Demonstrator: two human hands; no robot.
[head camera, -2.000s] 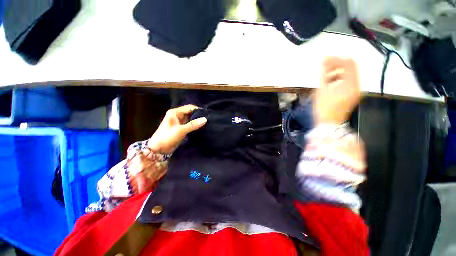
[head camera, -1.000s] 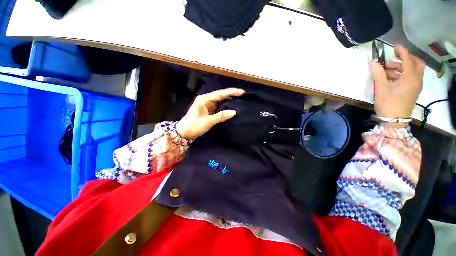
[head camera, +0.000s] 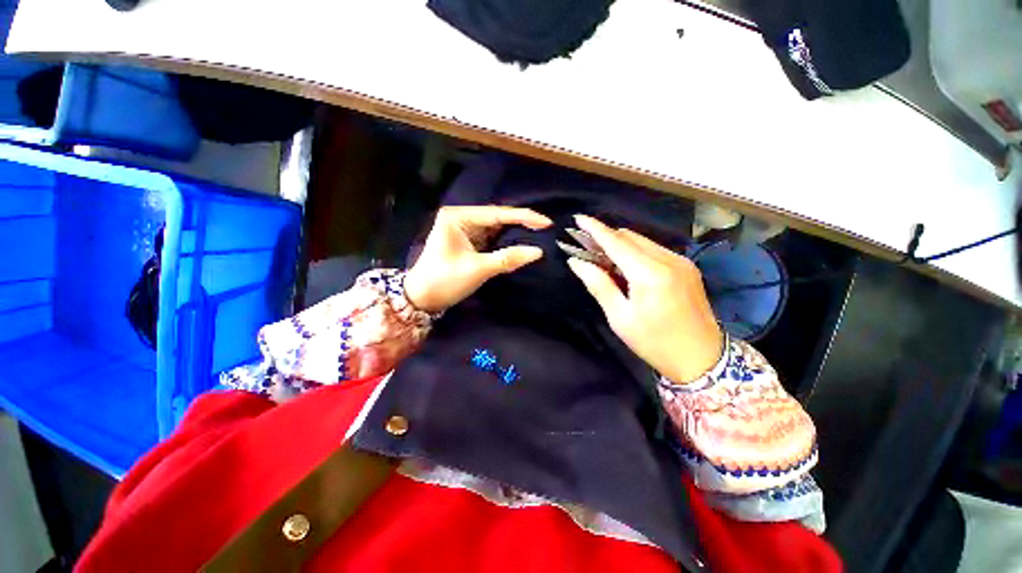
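Note:
A black fabric pouch piece lies in the lap against the dark apron; its outline is hard to tell from the apron. My left hand holds its upper left part between thumb and fingers. My right hand grips small metal thread snips, with the blades pointing left at the piece, close to my left fingertips. Whether the blades touch the fabric cannot be told.
A white wood-edged table runs across the top, bearing a black panel stack and a black pouch with a shiny zip. Blue crates stand at left. A round blue bin is under the table. A black cord crosses the table's right edge.
My right hand reached to the table's right side, took hold of the snips and has come back to the lap beside my left hand. My left hand stays at the piece.

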